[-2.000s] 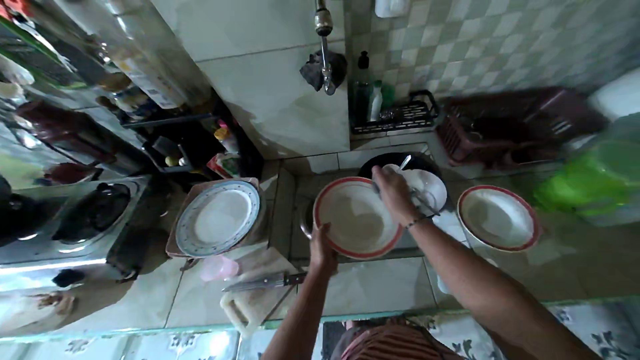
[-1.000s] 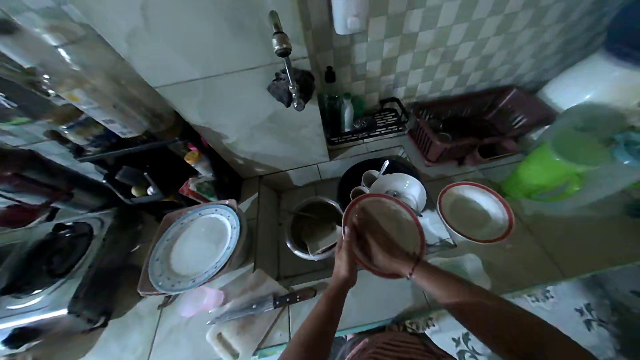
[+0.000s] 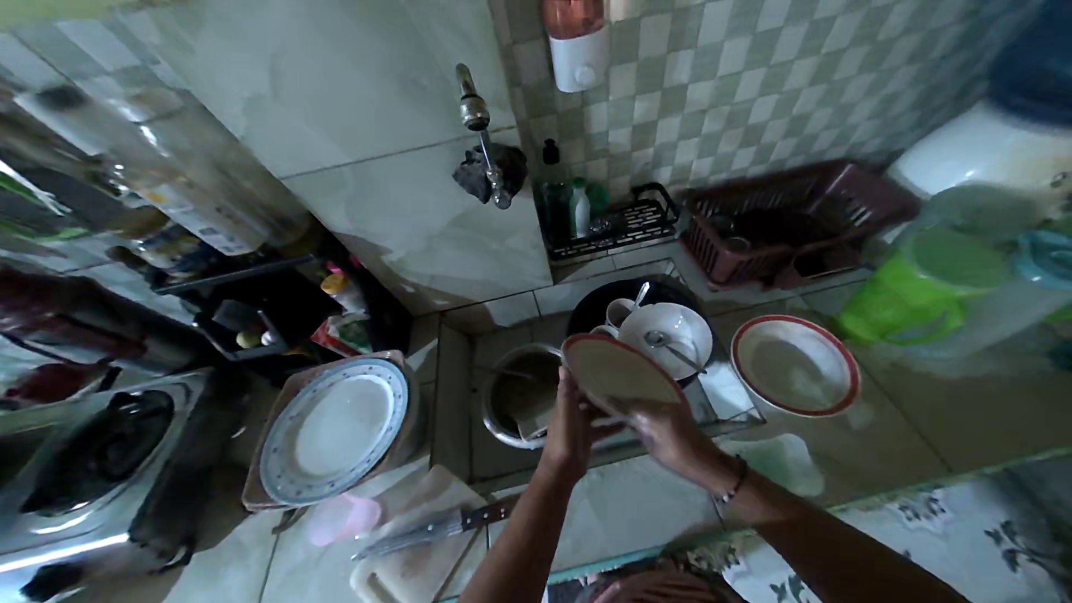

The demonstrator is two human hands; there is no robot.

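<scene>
A red-rimmed plate (image 3: 624,373) is tilted over the sink, between my two hands. My left hand (image 3: 574,427) grips its left edge, and my right hand (image 3: 666,431) holds its lower right edge. Left of it, a metal pot (image 3: 494,427) with dark contents stands in the sink. Behind the plate, a white bowl (image 3: 691,322) with a spoon (image 3: 674,350) rests beside a cup (image 3: 618,312) on a dark round pan (image 3: 595,301). A second red-rimmed plate (image 3: 796,364) lies on the counter at the right. The faucet (image 3: 486,146) is above the sink.
A blue-rimmed plate (image 3: 335,431) sits over a tub at the left. Near the front lie a knife (image 3: 435,529), a cutting board (image 3: 410,574) and a pink item (image 3: 343,519). A maroon basket (image 3: 737,264) and a green pitcher (image 3: 913,289) stand at the right, a stove (image 3: 100,469) far left.
The plate in my hands has gone from facing up to tilted. My right hand has moved from the far edge to the plate's lower right. The view has shifted.
</scene>
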